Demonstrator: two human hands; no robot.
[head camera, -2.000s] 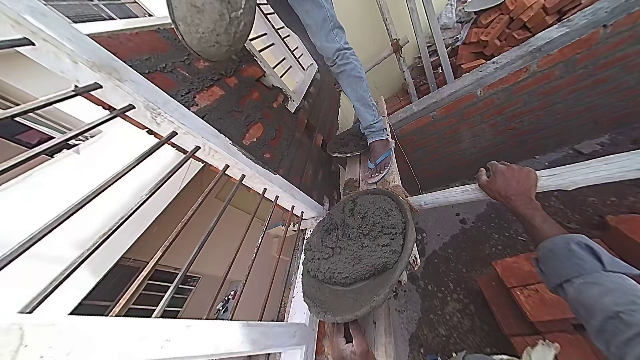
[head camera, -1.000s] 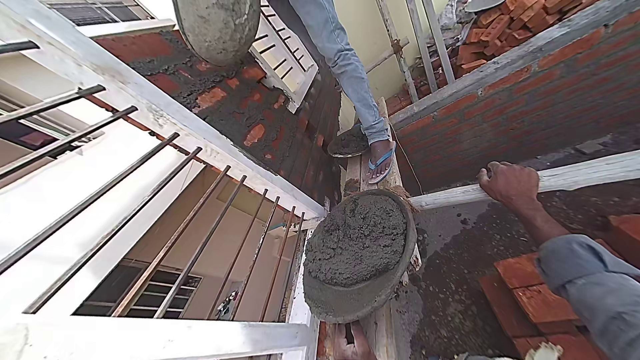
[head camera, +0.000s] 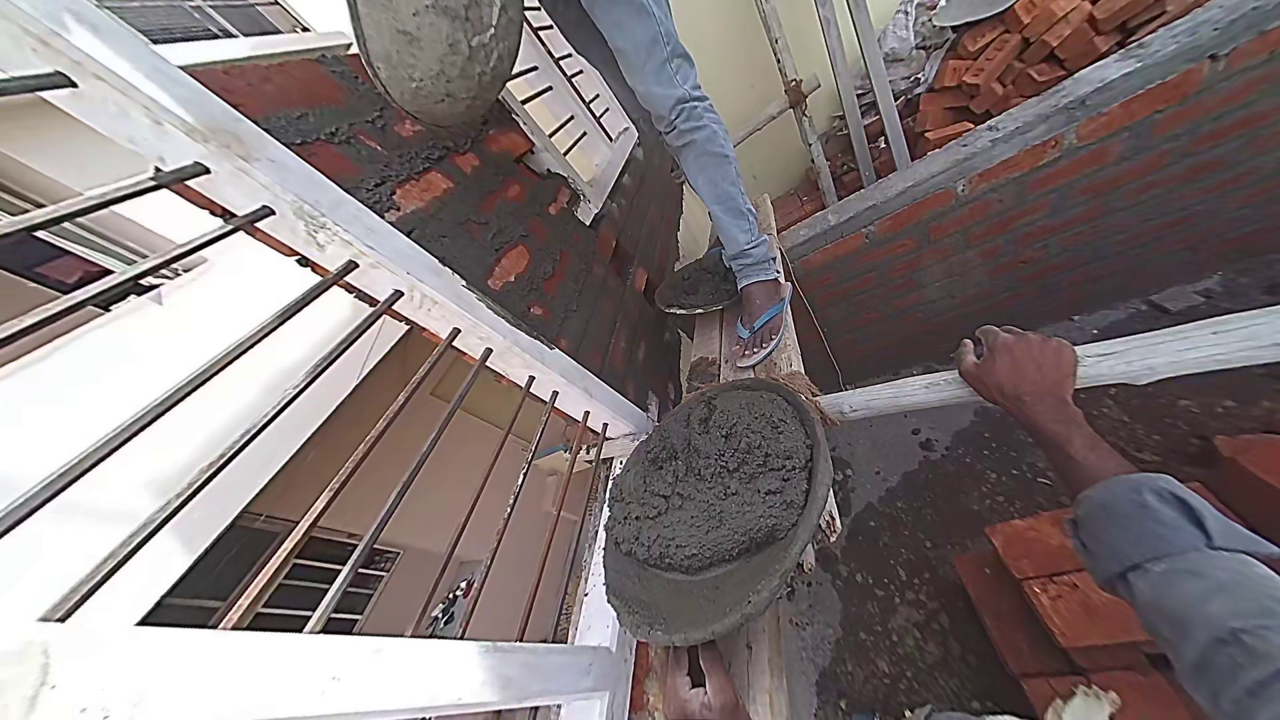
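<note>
My right hand (head camera: 1020, 370) is closed around a pale wooden pole (head camera: 1170, 350) at the right, its grey sleeve rolled back. I do not see my left hand. A round pan (head camera: 675, 610) heaped with wet mortar (head camera: 715, 480) rests on the wooden planks (head camera: 765, 650), tilted a little. Bare skin, apparently toes, shows just below its rim. Beyond it, another person's foot (head camera: 763, 325) in a blue-strapped sandal stands on the planks. Beside that foot is a smaller pan of mortar (head camera: 700, 285). Another mortar-coated pan (head camera: 440, 60) shows at the top; what holds it is hidden.
A white frame (head camera: 330, 665) with projecting metal bars (head camera: 400, 490) fills the left. Behind it is a mortar-smeared brick wall (head camera: 510, 265). Loose bricks (head camera: 1070, 590) lie at lower right, more bricks (head camera: 1040, 50) at upper right behind a low brick wall (head camera: 1050, 220).
The pan at the top has shifted slightly to the right. My right hand keeps its place on the pole, and the mortar-filled pan on the planks stays put.
</note>
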